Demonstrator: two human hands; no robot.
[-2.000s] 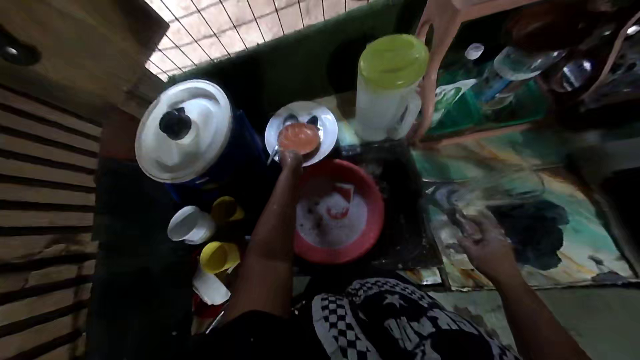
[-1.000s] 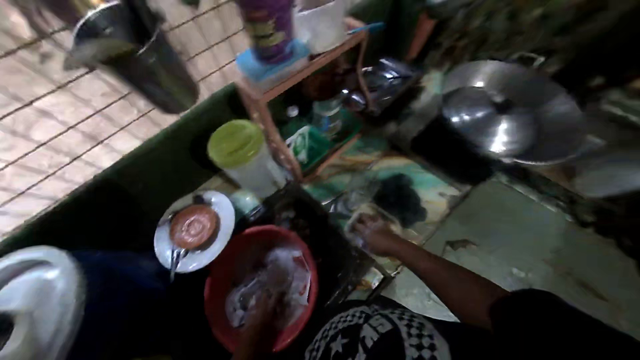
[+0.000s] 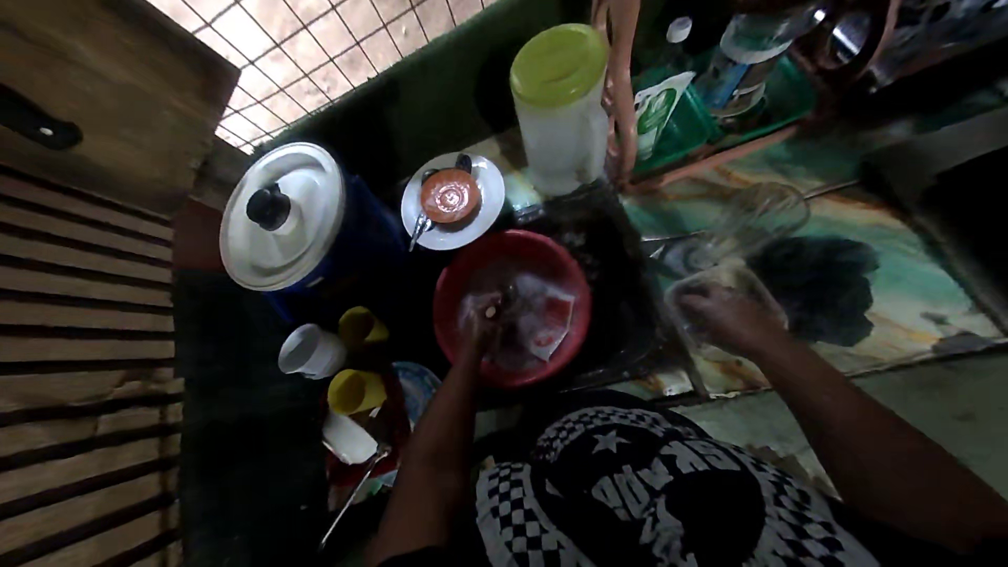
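My left hand (image 3: 482, 319) dips into the cloudy, sudsy water of a red plastic basin (image 3: 579, 331); its fingers are partly under the surface, so its grip is hidden. A red-and-white packet (image 3: 554, 327) floats beside it. On the right, my right hand (image 3: 720, 315) is at a clear plastic container (image 3: 768, 295) on the marbled counter, its fingers reaching into or over it; the grip is blurred. A clear glass vessel (image 3: 760, 216) lies just beyond. Behind the basin, a white plate (image 3: 490, 189) bears a brown bowl (image 3: 449, 195) and spoons (image 3: 420, 228).
A lidded pitcher (image 3: 559, 118) stands behind the basin, by a wooden rack (image 3: 624, 87) with a green tray (image 3: 795, 94) and bottles. At left are a blue drum with a white lid (image 3: 315, 224), yellow cups (image 3: 356, 391) and a white cup (image 3: 311, 351). Wire mesh lies beyond.
My left hand was at the brown bowl on the plate two seconds ago and is now in the basin. My right hand has come onto the clear container. The view swung right and back.
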